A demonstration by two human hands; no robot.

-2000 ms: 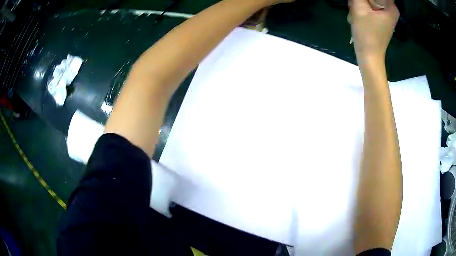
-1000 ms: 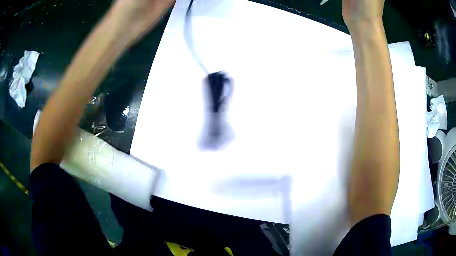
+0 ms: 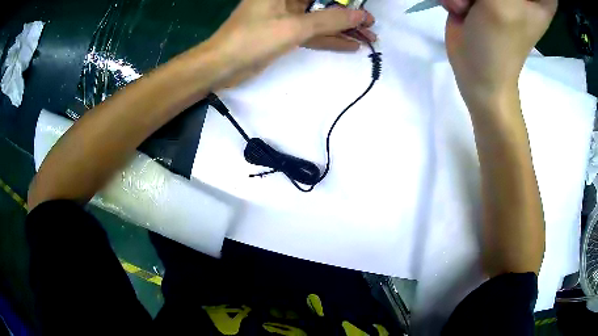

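My left hand [image 3: 295,25] holds an adapter circuit board [image 3: 338,4] at the top edge; only a small part with a yellow block shows. A ribbed black strain relief [image 3: 375,64] hangs from it. The thin black cord runs down to a tied coil [image 3: 283,164] on the white sheets [image 3: 374,210], with a short tie end sticking out. The cord's plug end [image 3: 218,104] points up left, by my left forearm. My right hand [image 3: 492,33] is closed in a fist around a tool with a pale pointed tip [image 3: 423,6] aimed left; the rest is hidden.
A whitish, shiny wrapped foam roll [image 3: 157,197] lies at the near left edge. A crumpled tissue [image 3: 22,62] is at far left on the dark glossy surface [image 3: 65,85]. A white fan [image 3: 592,256] is at the right edge. Yellow-black tape [image 3: 141,272] marks the green floor.
My left hand has come right and now shows holding the board. The coil, blurred before, lies sharp on the sheets. The pale tip shows larger at my right hand. The view has shifted.
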